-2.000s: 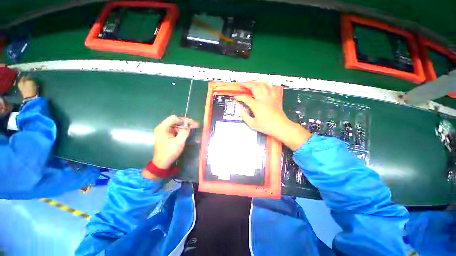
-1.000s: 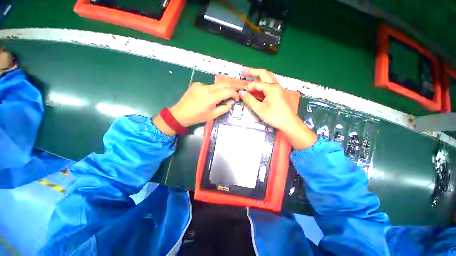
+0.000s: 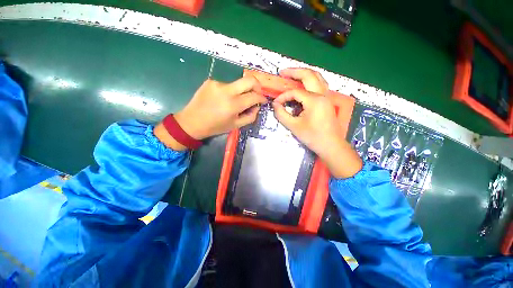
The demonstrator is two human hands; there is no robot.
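A tablet unit [image 3: 270, 174] with a large silver-white area lies in an orange foam frame [image 3: 318, 203] on the bench in front of me. My left hand [image 3: 228, 108], with a dark red band on the wrist, reaches over the frame's top left. My right hand [image 3: 309, 109] is over the top right, thumb and index finger curled together. The fingertips of both hands nearly meet at the tablet's top end. Anything between them is too small or hidden to tell.
A clear component tray [image 3: 394, 149] lies right of the frame. Beyond the chipped white rail [image 3: 163, 35], an unframed tablet assembly [image 3: 332, 19] and a framed tablet [image 3: 489, 76] lie on the green belt. Another person's blue sleeve [image 3: 12, 132] is at the left edge.
My left hand has moved from left of the frame to the tablet's top end and meets my right fingertips there. The view has shifted, so the belt items appear higher and farther right.
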